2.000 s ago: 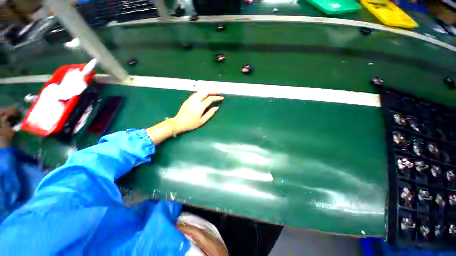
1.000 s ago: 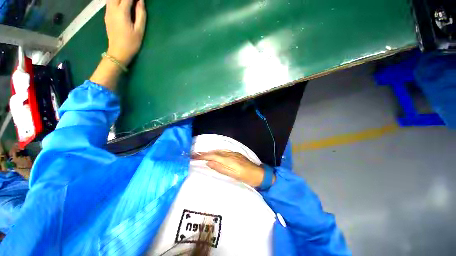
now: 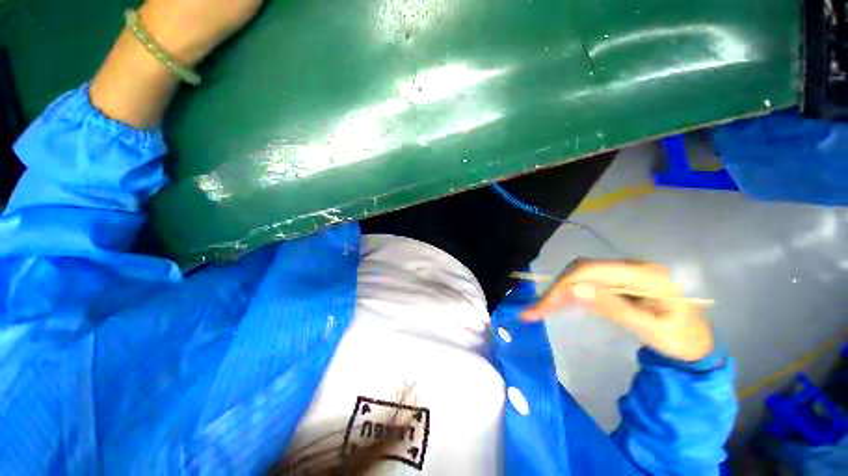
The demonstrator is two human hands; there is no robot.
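Observation:
My right hand (image 3: pixel 642 302) is raised off the bench at the lower right, slightly blurred, with its fingers closed around a thin tan stick (image 3: pixel 532 276). One end of the stick points left past the fingers and the other sticks out behind the hand. My left hand (image 3: pixel 200 23) is at the top left over the green bench (image 3: pixel 307 121). The picture's top edge cuts it off, so its fingers are hidden. A pale green bead bracelet (image 3: pixel 158 46) is on the left wrist.
The bench's front edge runs diagonally in front of my body. Part of a black tray (image 3: pixel 826 65) is at the top right. A thin blue cord (image 3: pixel 521 203) hangs below the edge. Blue fabric (image 3: pixel 790 158) and a blue stand (image 3: pixel 688 167) are beyond, over the grey floor.
My right hand has moved from my lap outward to the right and now holds the stick. The view has shifted, so my left hand is mostly past the top edge.

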